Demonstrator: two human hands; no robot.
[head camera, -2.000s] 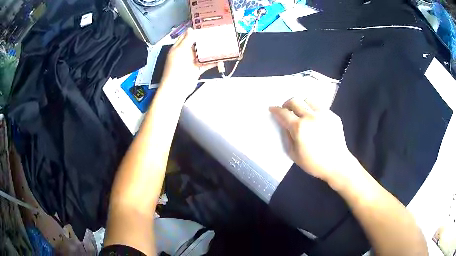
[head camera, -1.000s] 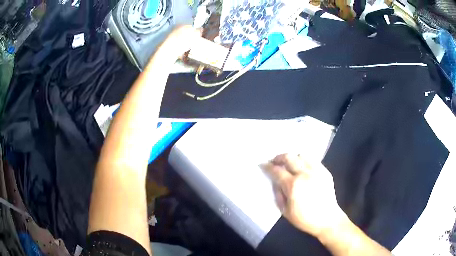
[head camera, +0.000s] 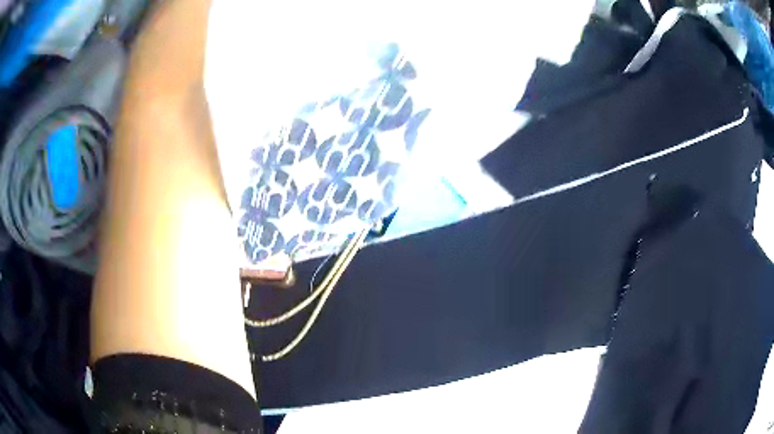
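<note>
A long black fabric panel (head camera: 441, 305) lies across the view, with a pale edge line along its upper side. Another black panel (head camera: 696, 280) lies at the right. My left forearm (head camera: 170, 212), with a black sleeve cuff, rises along the left side; the left hand is beyond the top edge. Just right of the forearm the reddish edge of the phone (head camera: 265, 274) shows; the forearm and glare hide the rest. The beige cord (head camera: 318, 297) loops over the black panel. My right hand is not in view.
The patterned plastic bag (head camera: 322, 169) lies above the cord. A grey fan-like device (head camera: 34, 186) with a blue centre stands at far left. Black scraps (head camera: 586, 76) lie at upper right. White table surface (head camera: 458, 407) shows below the panel. The top middle is washed out by glare.
The view has shifted up and left. My left hand held the phone at first; it has gone beyond the top edge, off the phone's visible edge. My right hand has left the picture.
</note>
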